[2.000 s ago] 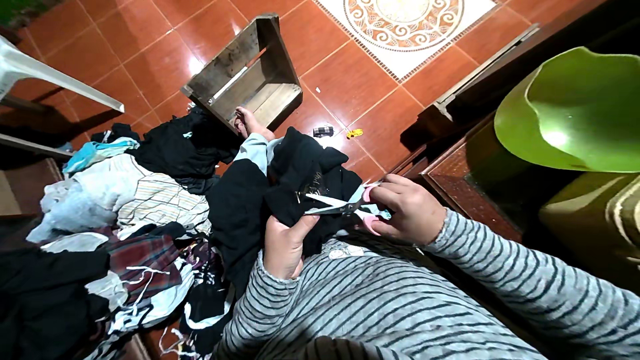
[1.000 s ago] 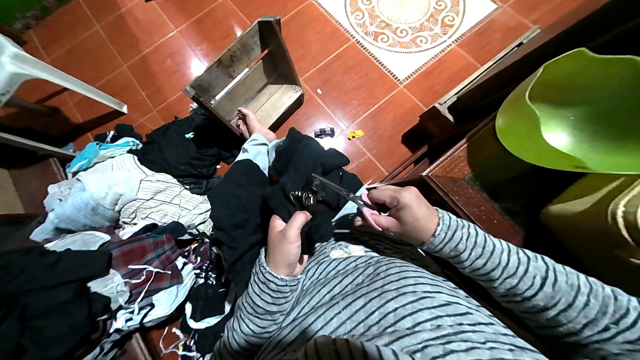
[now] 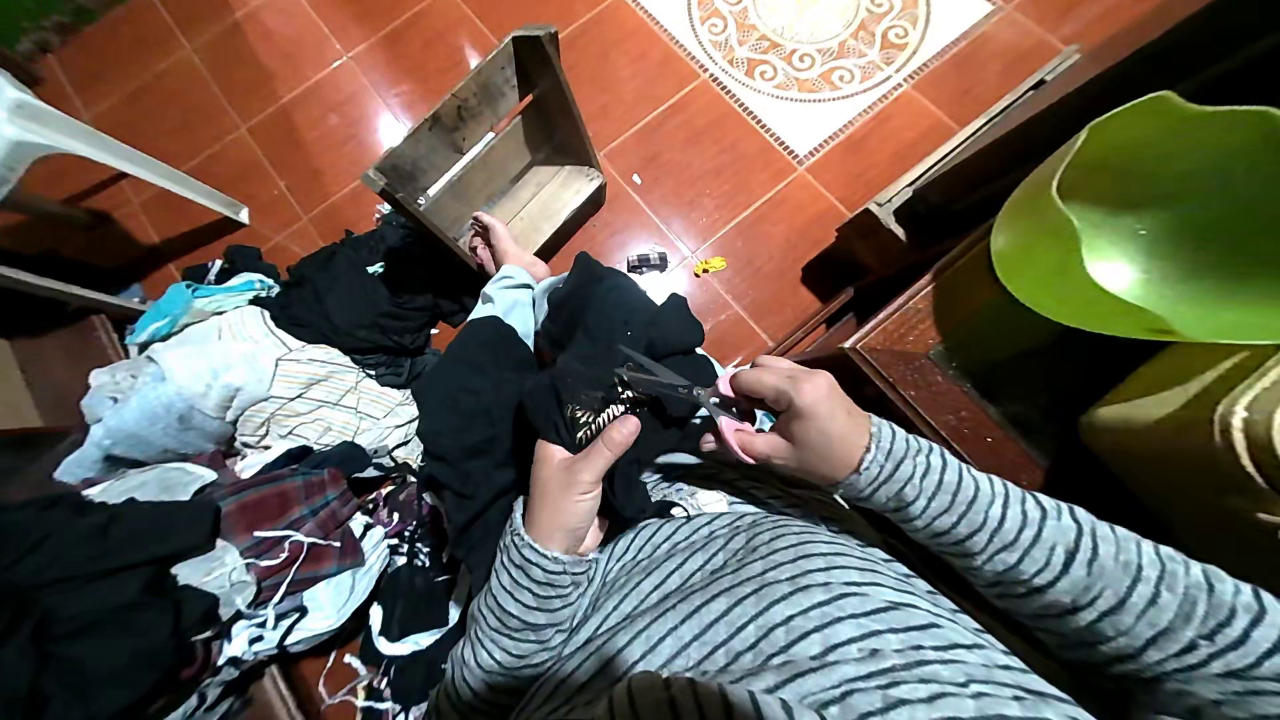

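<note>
My right hand holds a pair of scissors by pink handles, fingers in the loops. The blades are parted and point left over a black cloth with a light printed or stitched patch. My left hand grips that cloth just below the patch, its thumb on top. The black cloth lies over my lap. Whether the blades have fabric between them cannot be told.
A heap of clothes lies to the left, near a white plastic chair. My bare foot touches a wooden crate. Small yellow and black checked items lie on the tiles. At right are a green plastic basin and dark wooden furniture.
The scissors have moved slightly over the cloth, their blades nearly closed one second ago and parted now. My left hand has kept its hold, and the patch on the cloth has shifted a little.
</note>
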